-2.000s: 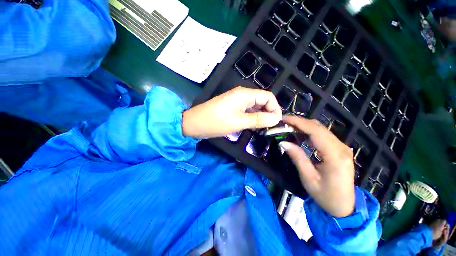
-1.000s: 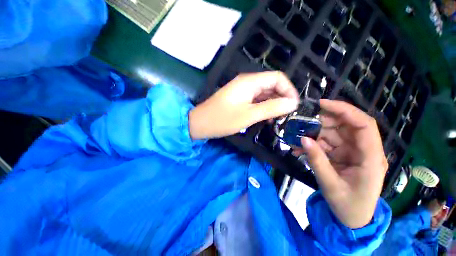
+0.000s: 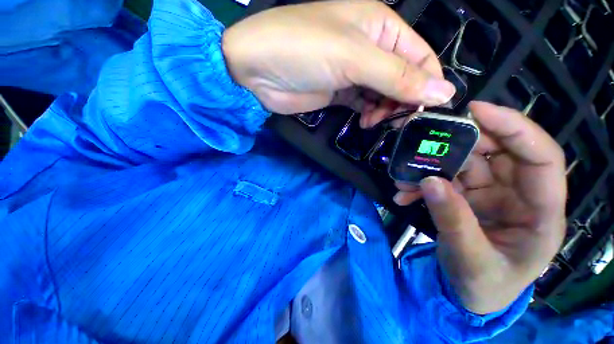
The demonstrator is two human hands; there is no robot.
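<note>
A smartwatch body (image 3: 434, 149) with a thin silver rim faces the camera. Its black screen is lit with a green battery picture and small green, red and white text. My right hand (image 3: 505, 201) holds it, thumb at its lower edge and fingers behind and at its right side. My left hand (image 3: 350, 60) is at its upper left edge, with thumb and fingers pinched together by a thin dark cable or loop and a small pale tip touching the rim. What lies inside the pinch is mostly hidden.
A black compartment tray (image 3: 525, 50) with several watch bodies lies behind and below the hands. Green bench surface shows at the top left edge. A white object (image 3: 604, 257) is at the far right. Another blue sleeve (image 3: 60, 20) is at the upper left.
The watch body and both hands are larger and nearer to the camera. The screen, dark one second ago, is now lit with a battery picture. The white paper has almost left the view.
</note>
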